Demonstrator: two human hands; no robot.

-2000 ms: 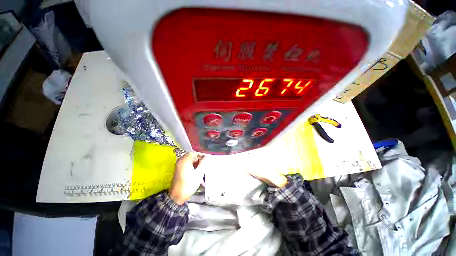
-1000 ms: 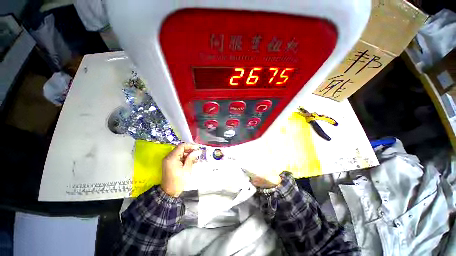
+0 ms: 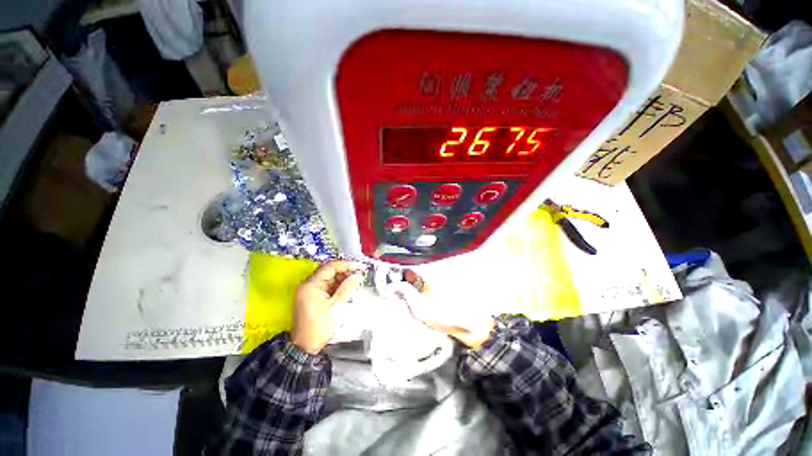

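Observation:
The pale grey-white garment (image 3: pixel 405 356) lies over the table's front edge, glaring white under the lamp. My left hand (image 3: pixel 322 305) is just below the machine head, thumb and fingertips together at the cloth's left side; whether a button part is between them is too small to tell. My right hand (image 3: pixel 445 313) grips the cloth, its fingertips by small dark and shiny metal under the head. The button machine (image 3: pixel 481 160) has a red panel reading 2675. Its dies are mostly hidden by the head and my fingers.
A heap of shiny button parts (image 3: pixel 283 214) lies left of the head by a round hole. Yellow-black pliers (image 3: pixel 577 223) lie right of it, with a yellow sheet (image 3: pixel 543 276). A carton (image 3: pixel 645 125) stands behind right. A garment pile (image 3: pixel 712 374) is at right.
The counter went from 2674 to 2675. My right hand has moved up and left toward the metal parts, lifting the cloth there. The camera view has shifted slightly.

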